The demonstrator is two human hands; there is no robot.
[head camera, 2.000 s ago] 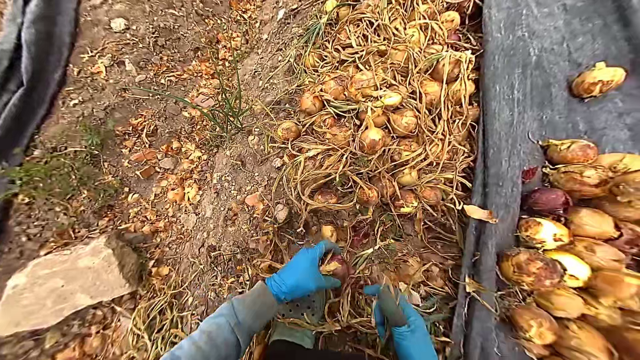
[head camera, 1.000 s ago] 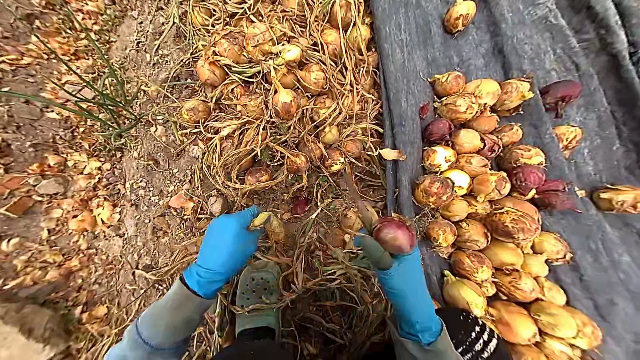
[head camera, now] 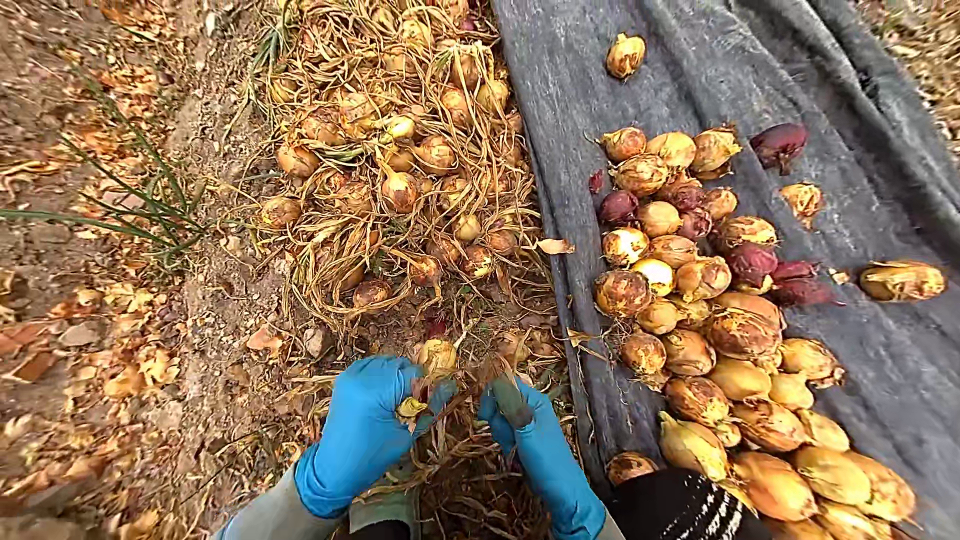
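Observation:
My left hand, in a blue glove, has its fingers closed around dry yellowish onion leaves or skin, with a yellow onion just beyond its fingertips. Opposite it, my right hand, also blue-gloved, grips a blade-like tool, partly hidden by the fingers and blurred. Brown dry stalks lie between both hands. Beyond them spreads a pile of yellow onions with dried tops. To the right, trimmed yellow and red onions lie grouped on dark fabric.
The grey fabric sheet runs along the right, with a few single onions apart from the group. A green plant grows from the soil at left, among fallen dry skins and stones. My knee in black patterned cloth rests by the fabric's near edge.
The red onion by my right hand one second ago is no longer there. My hands have come closer together, and the left one now holds dry onion material near the tool.

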